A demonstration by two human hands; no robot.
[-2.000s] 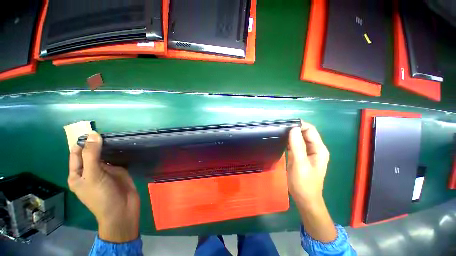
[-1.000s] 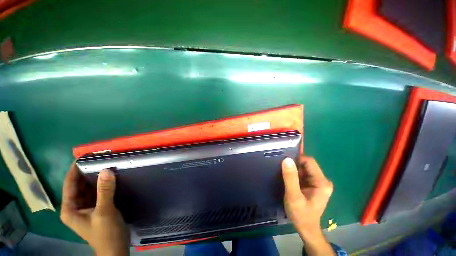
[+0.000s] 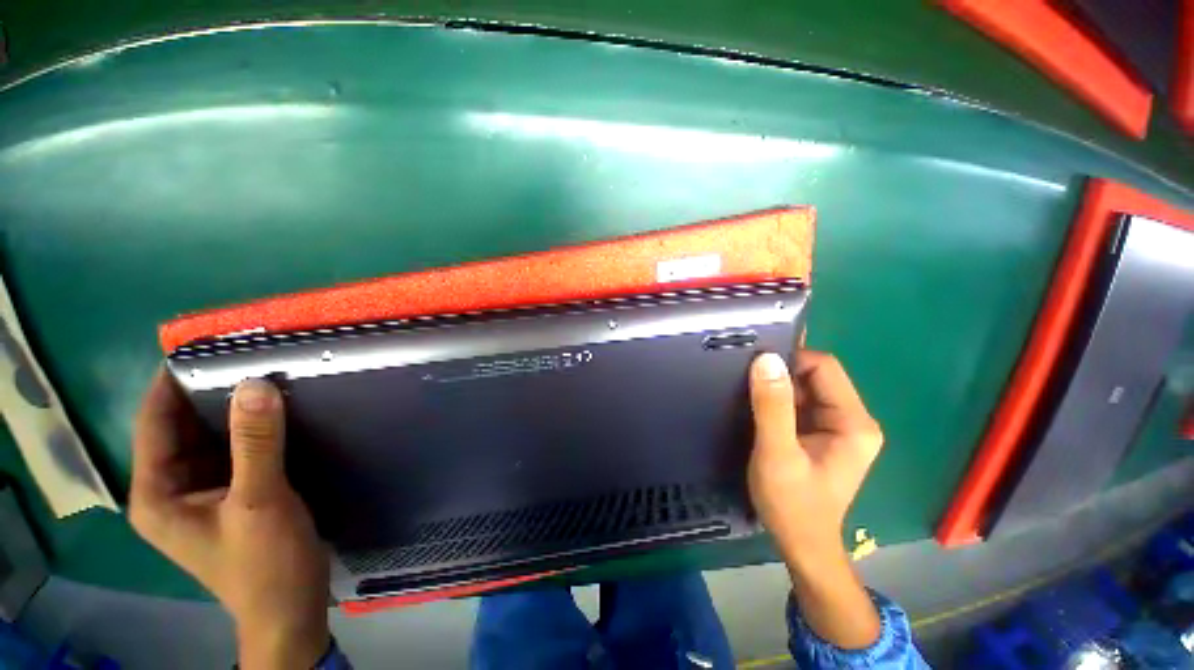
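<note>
A dark grey laptop (image 3: 511,432) is held underside up, its vent slots and long rubber foot nearest me. My left hand (image 3: 236,504) grips its left edge, thumb on the underside. My right hand (image 3: 812,458) grips its right edge, thumb on the underside near the far corner. The fingers under the laptop are partly hidden. An orange-red foam pad (image 3: 524,278) lies beneath, showing along the far edge and a little at the near edge. Whether the laptop touches the pad is not clear.
Another laptop (image 3: 1100,393) sits logo up on a red pad (image 3: 1028,393) at the right. A beige strip with dark blotches (image 3: 46,406) lies at the left. A small yellow piece (image 3: 863,543) is at the bench's near edge. Red pads show at the top right.
The laptop, first held tilted over the pad, has turned to show its full underside and covers most of the pad. The view has shifted, and both hands still hold the laptop.
</note>
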